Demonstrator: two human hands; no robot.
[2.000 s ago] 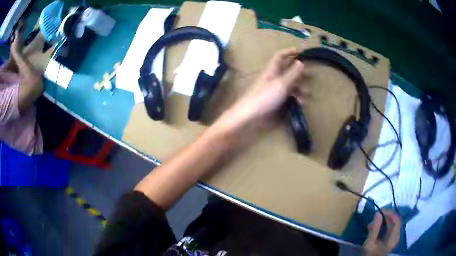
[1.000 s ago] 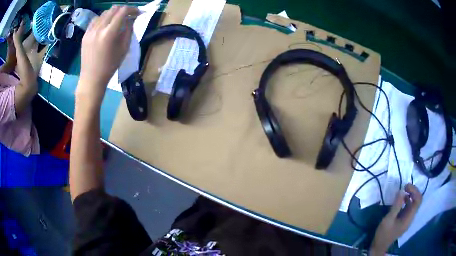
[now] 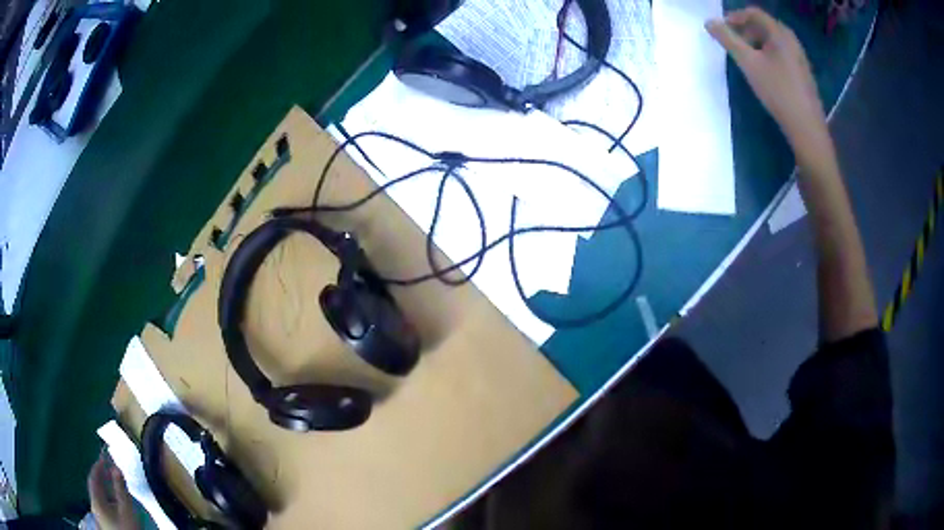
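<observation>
Black headphones [image 3: 236,311] lie on the tan cardboard mat [image 3: 455,445], their cups toward the wearer. A black audio cable [image 3: 559,228] runs from one cup and loops over white papers and the green bench. A second black headset [image 3: 212,481] lies at the lower left, cut off by the bottom edge. My right hand [image 3: 761,52] is at the upper right, fingers bent and apart, fingertips at the edge of a white sheet [image 3: 694,124]; I see nothing held. My left hand [image 3: 109,497] is small, blurred and partly cut off beside a paper strip [image 3: 129,471]; its grip is unclear.
Another black headset [image 3: 455,78] lies on printed papers [image 3: 497,31] at the top. A dark green strip [image 3: 124,248] runs along the bench's far side. A blue tray [image 3: 78,67] with dark items stands beyond it. The bench's near edge [image 3: 745,248] curves at the right.
The view has turned, shifting the headphones left and showing more papers and cable. My right hand has moved from beside the cable to the white sheet. My left hand no longer shows raised.
</observation>
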